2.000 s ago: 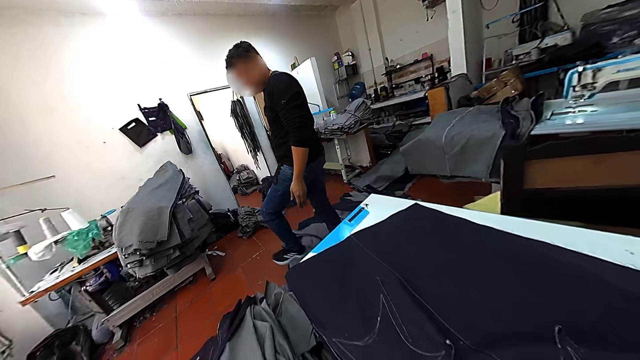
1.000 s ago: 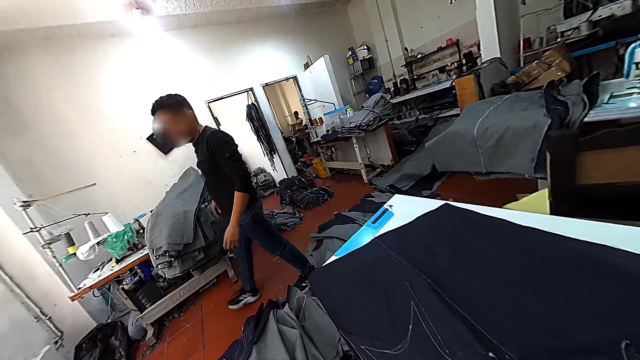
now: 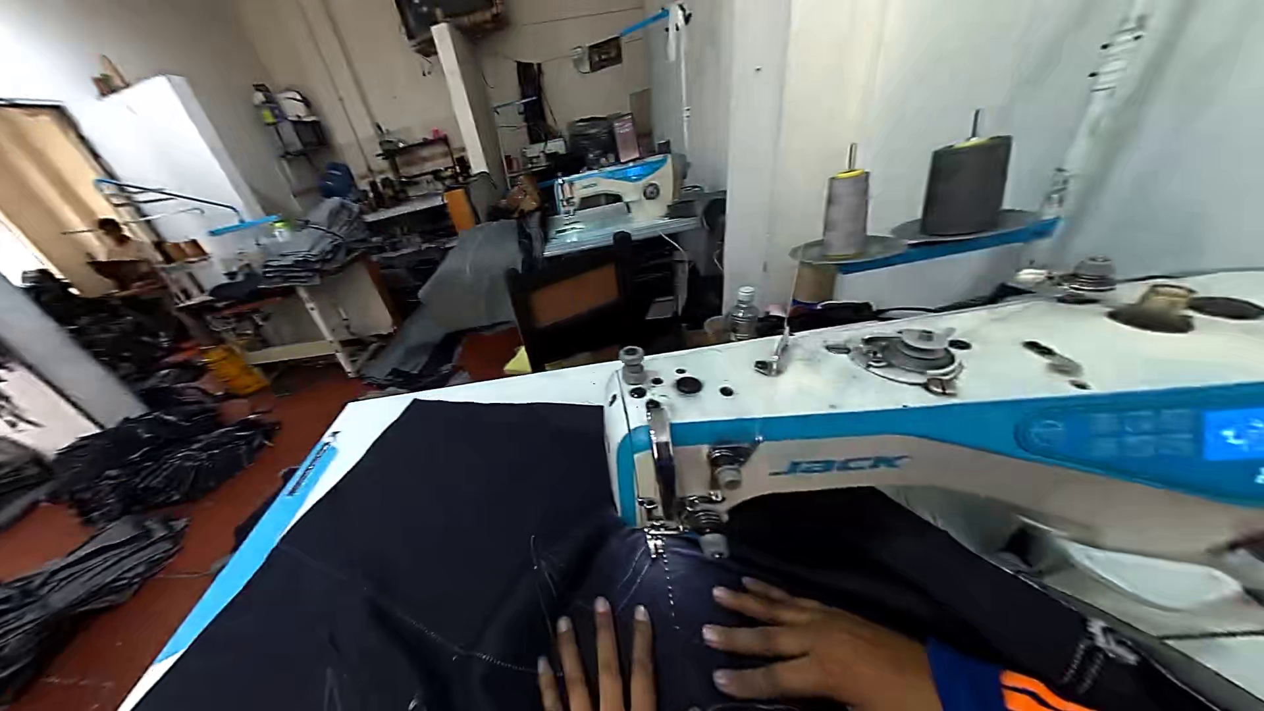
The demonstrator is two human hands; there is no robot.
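A Jack sewing machine [image 3: 889,434] reaches across the right half of the view, its needle and presser foot over dark fabric [image 3: 474,494]. The fabric spreads over the white sewing table [image 3: 370,420] and bears pale stitch lines. My left hand [image 3: 602,667] lies flat on the fabric, fingers apart, just below the presser foot. My right hand [image 3: 805,642] rests on the fabric to the right of the seam, fingers spread, in a blue sleeve with orange stripes. More dark cloth passes under the machine's arm.
Two grey thread cones [image 3: 966,188] stand behind the machine. A dark chair [image 3: 573,296] is beyond the table, with another sewing machine [image 3: 622,188] behind it. Dark garment piles [image 3: 148,454] lie on the red floor at left. A person [image 3: 117,237] sits far left.
The view has swung right and down onto the machine. Both my hands now show on the fabric. The person walking near the wall is out of view.
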